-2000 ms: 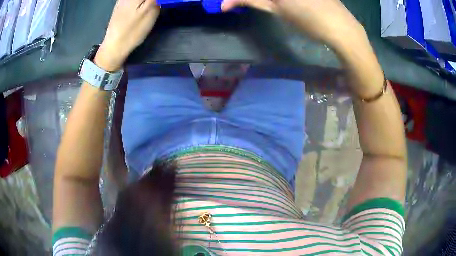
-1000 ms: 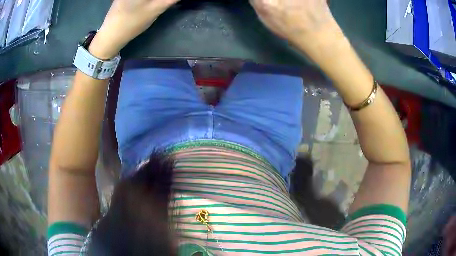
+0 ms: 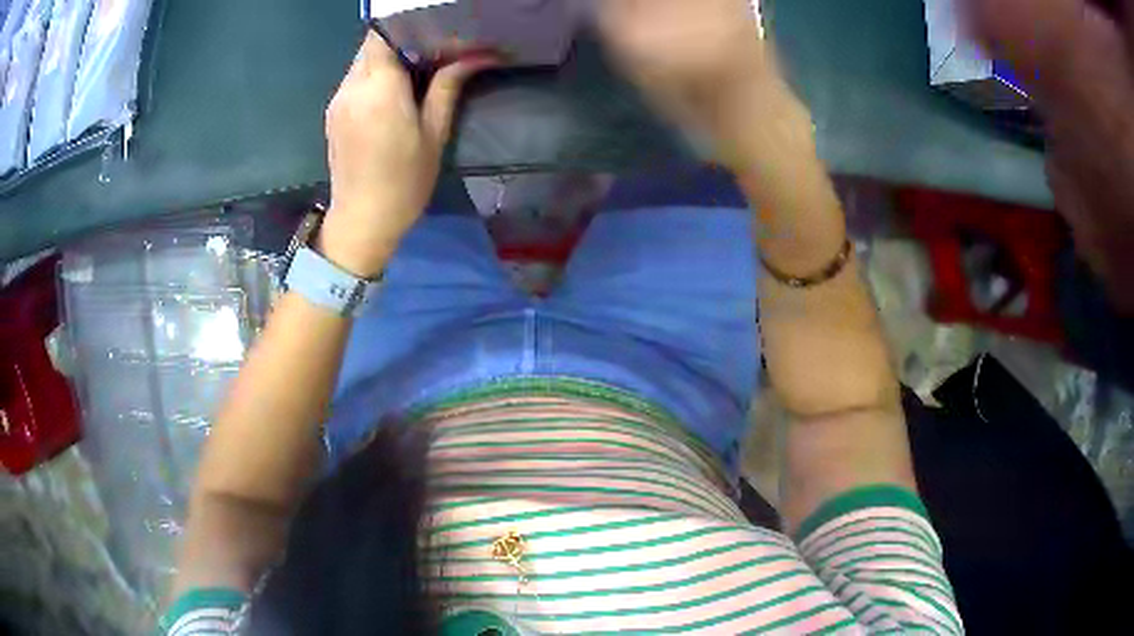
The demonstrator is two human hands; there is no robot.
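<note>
A pale grey-white carton [image 3: 491,31] is at the top edge of the view, over the dark green table [image 3: 267,87], and is cut off by the frame. My left hand [image 3: 386,137] grips its lower left corner, with the thumb along its near edge. My right hand [image 3: 690,44] is blurred at the carton's right side and partly out of the picture. Its fingers are too blurred to tell whether they hold anything.
A clear tray with long pale packets [image 3: 62,87] lies at the upper left. A white and blue carton [image 3: 976,62] stands at the upper right. Another person's blurred arm [image 3: 1082,124] reaches in there. Red stools [image 3: 995,267] show below the table.
The blue item seen two seconds ago is out of view, and a pale carton is now in my left hand. Both my arms have moved inward. Another person's arm has entered at the right.
</note>
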